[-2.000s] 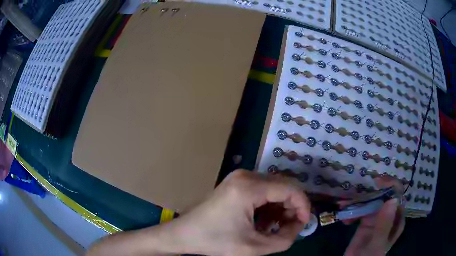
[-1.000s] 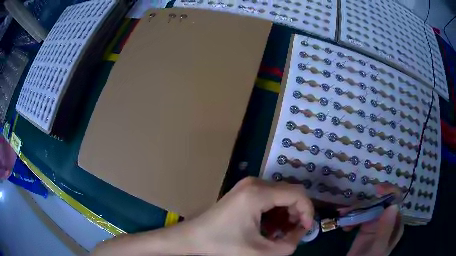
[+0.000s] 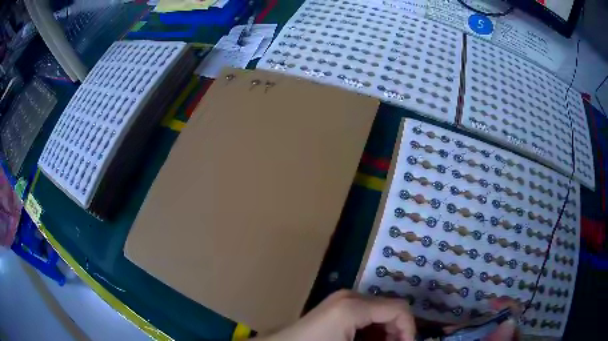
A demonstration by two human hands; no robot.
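Note:
My left hand [image 3: 363,318] is at the bottom edge, by the near left corner of the right-hand white board [image 3: 467,220]. Its fingers are curled, but the fingertips are cut off and I cannot tell what they hold. My right hand [image 3: 510,328], mostly cut off, grips a grey, shiny handheld tool [image 3: 477,329] that points left toward my left hand, over the board's near edge. The board has rows of dumbbell-shaped marks; round metallic parts with thin leads show in its left columns. A brown board [image 3: 257,200] lies to the left with a few small components [image 3: 255,83] at its far edge.
A thick stack of white boards [image 3: 110,106] stands at the left. Two more white boards [image 3: 380,50] lie beyond. A thin cord [image 3: 557,226] crosses the right-hand board. Paper slips [image 3: 235,50] and a monitor's edge [image 3: 550,14] are at the back.
The view has tilted up, so the boards and hands sit lower in the picture. The white round piece and brass fitting between my hands are out of view. The grip on the tool looks unchanged.

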